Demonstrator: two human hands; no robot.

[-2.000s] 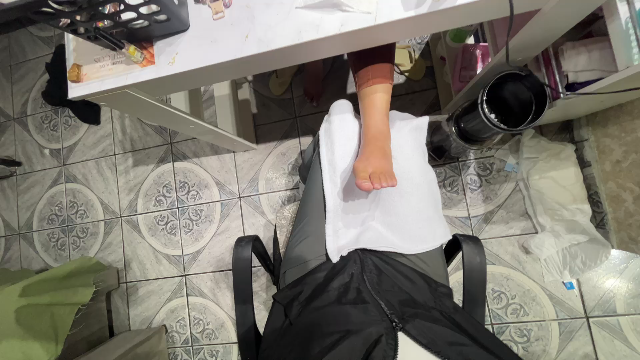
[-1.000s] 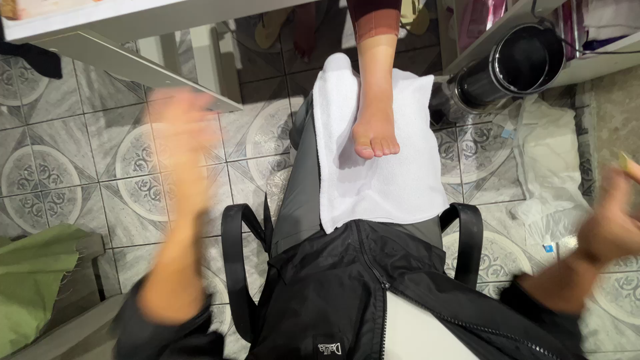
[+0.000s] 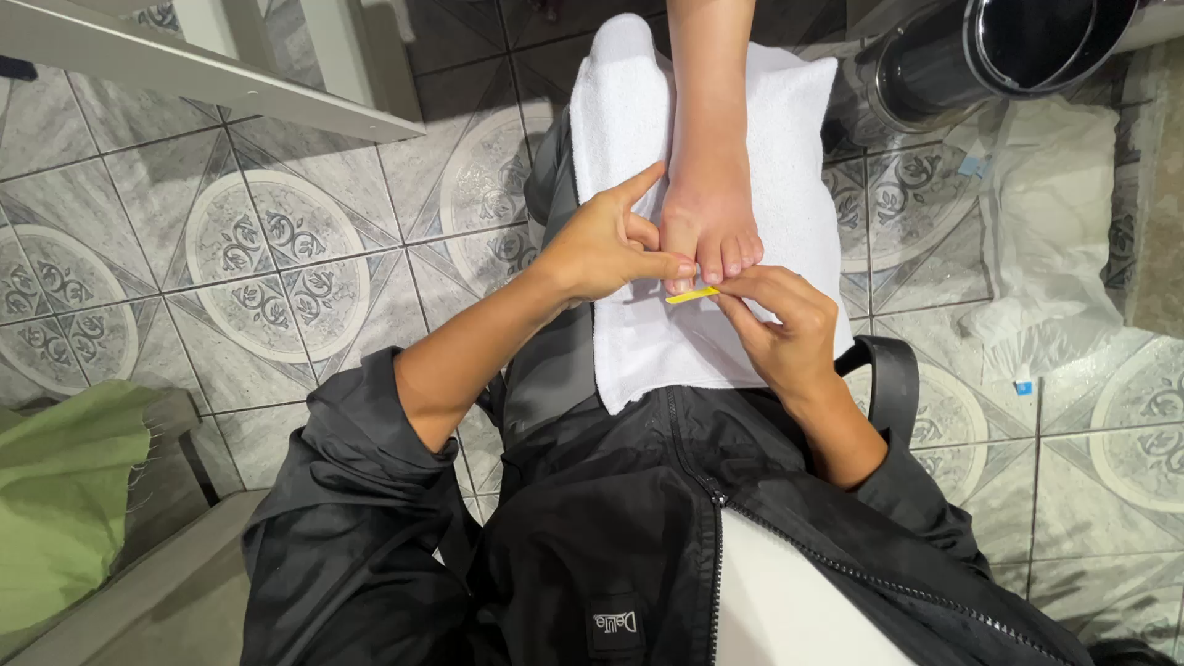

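Another person's bare foot [image 3: 708, 199] rests on a white towel [image 3: 624, 342] laid over my lap, toes toward me. My left hand [image 3: 629, 240] grips the big toe, its thumb across the top near the nail and its index finger extended along the side of the foot. Between the thumb and fingers of my right hand [image 3: 772, 310] is a thin yellow nail file [image 3: 689, 296], which lies across the tip of the big toe. Whether the file touches the nail cannot be told. My right fingertips are close to the smaller toes.
A glossy black bin [image 3: 934, 69] stands at the upper right, beside a translucent plastic sheet [image 3: 1050, 231] on the tiled floor. The white desk's side panel [image 3: 222, 69] is at the upper left. A chair armrest [image 3: 893, 379] curves by my right forearm; green cloth [image 3: 69, 499] hangs at the lower left.
Both hands, out of view at first and then apart on either side, have come together at the foot. My left hand has taken hold of the big toe. The view has moved closer.
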